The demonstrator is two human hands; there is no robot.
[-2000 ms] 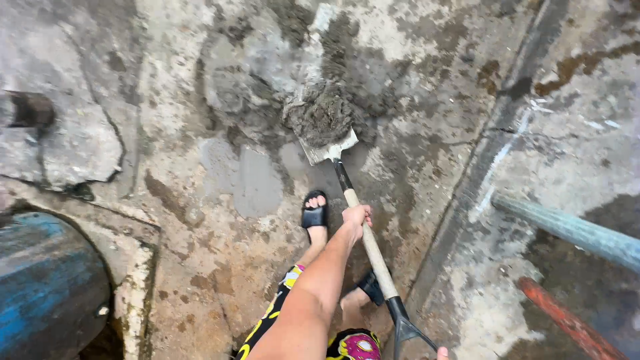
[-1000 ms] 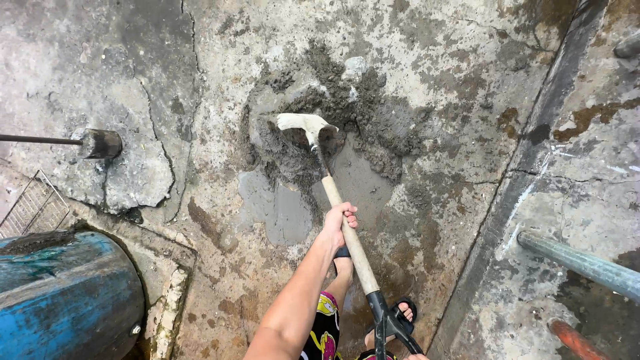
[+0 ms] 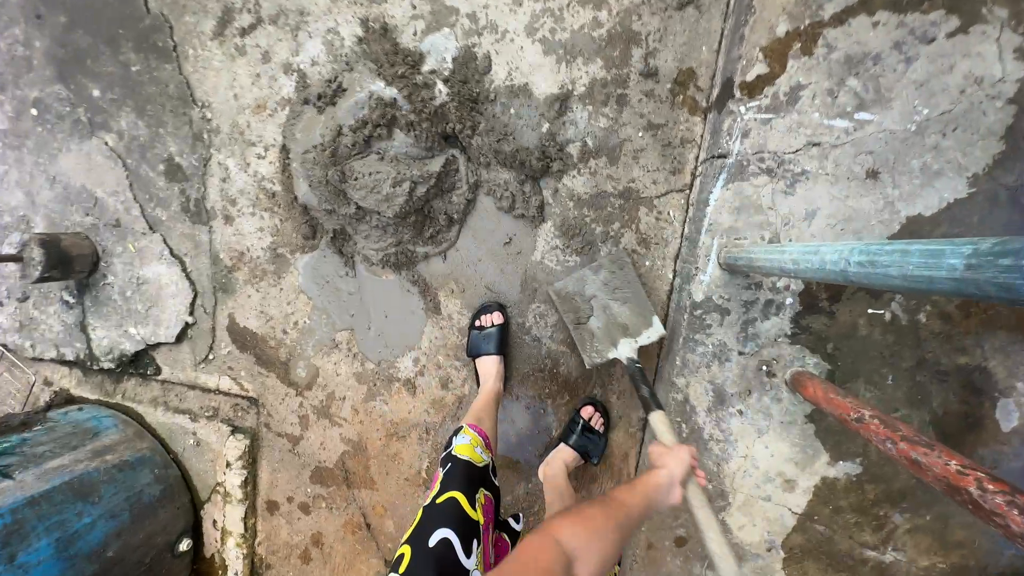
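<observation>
My left hand (image 3: pixel 676 472) is closed around the pale shaft of a square-bladed shovel (image 3: pixel 606 308), below its dark socket. The shovel's blade is smeared with grey cement and lies low over the concrete floor, to the right of my feet; whether it touches the floor I cannot tell. The shaft's far end runs out of the bottom edge, and my right hand is out of view. A heap of wet grey mortar (image 3: pixel 392 184) sits on the floor at upper centre-left, apart from the blade. Below it spreads a thin grey puddle of slurry (image 3: pixel 376 312).
My feet in black slide sandals (image 3: pixel 487 340) stand between puddle and blade. A blue drum (image 3: pixel 88 496) is at lower left, a cylindrical block on a rod (image 3: pixel 60 257) above it. On the right are a blue-green pole (image 3: pixel 872 266) and a red, worn pole (image 3: pixel 904 448).
The shovel's blade has moved from the mortar heap to the floor at its lower right, my left hand moving with the shaft. My right hand, at the handle's end earlier, has left view.
</observation>
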